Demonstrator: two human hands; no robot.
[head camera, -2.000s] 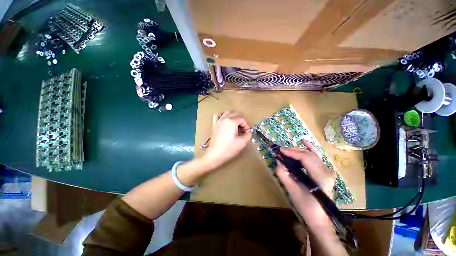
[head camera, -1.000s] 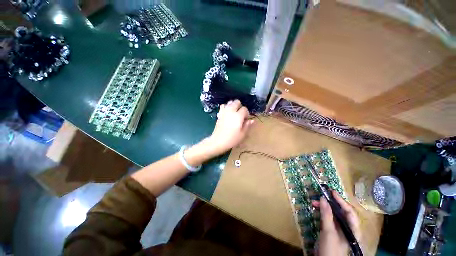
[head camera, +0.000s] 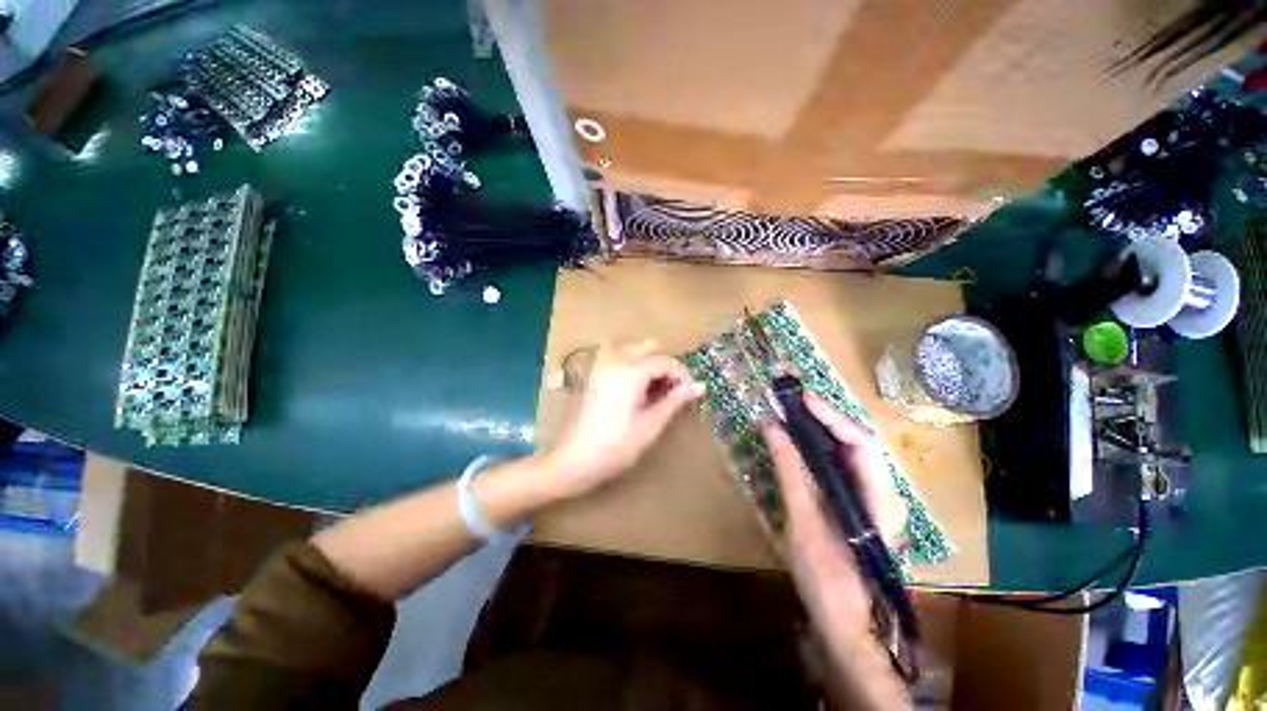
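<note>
A green circuit-board panel (head camera: 806, 347) lies slanted on the cardboard mat. My right hand (head camera: 834, 507) grips the black soldering iron (head camera: 834, 465), its thin tip over the panel's upper part. My left hand (head camera: 625, 413) is at the panel's upper left corner, thumb and finger pinched on what looks like a wire lead; blur and the fingers hide most of it. A thin wire loop and pale round part (head camera: 559, 377) show left of that hand. The black lead bundle (head camera: 479, 232) with white rings lies left of the carton.
The carton (head camera: 750, 97) stands behind the mat (head camera: 639, 525). A round jar (head camera: 969, 368) is right of the panel. The iron station (head camera: 1119, 431), green cap (head camera: 1105, 342) and white reels (head camera: 1156, 282) are far right. A panel stack (head camera: 192, 317) stands left.
My left hand has come from the lead bundle back to the panel's corner. The iron is still in my right hand. The view has swung rightward and back over the mat.
</note>
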